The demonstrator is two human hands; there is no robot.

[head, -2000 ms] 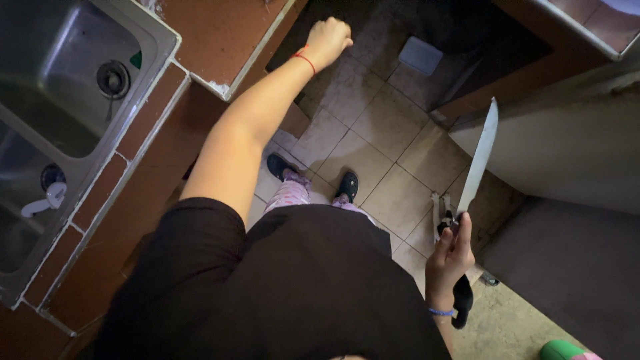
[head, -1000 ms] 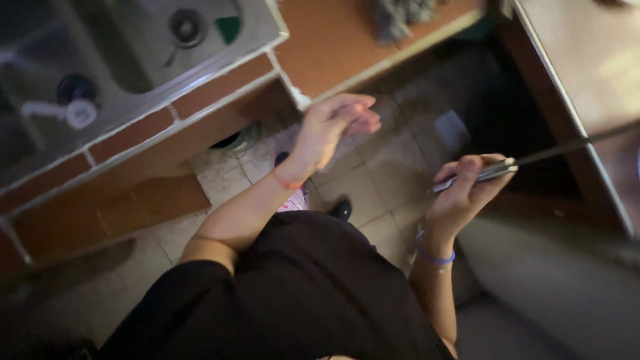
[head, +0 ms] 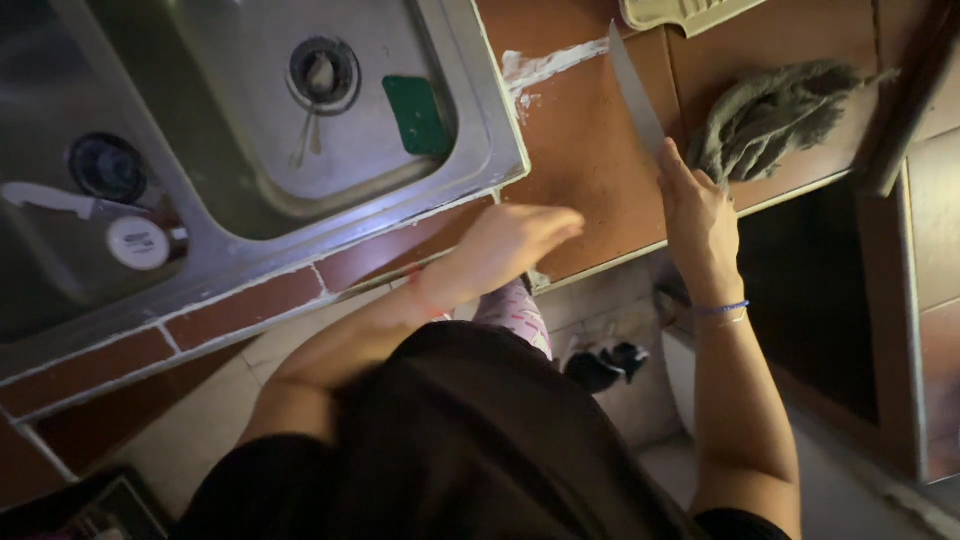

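My right hand (head: 697,210) grips a knife over the terracotta-tiled counter (head: 592,180); its long metal blade (head: 634,97) points away from me and the handle is hidden by the fingers. Just right of that hand lies a crumpled grey-green cloth (head: 772,120). My left hand (head: 521,240), slightly blurred, hovers by the counter's front edge near the sink corner, with nothing visible in it. To its left is the stainless steel double sink (head: 465,180). A green flat piece (head: 420,115) and a spoon (head: 306,139) lie in the nearer basin.
In the left basin are a white-handled knife (head: 49,199) and a round white lid-like thing (head: 139,242). A cream plastic tray (head: 690,11) is at the counter's back. On the floor a black-and-white cat (head: 604,366) is close to my legs. A dark opening lies below the counter at right.
The view has swung toward the sink and counter. My right hand, still holding the knife, is now over the tiled counter beside the cloth. My left hand has come to the counter's edge.
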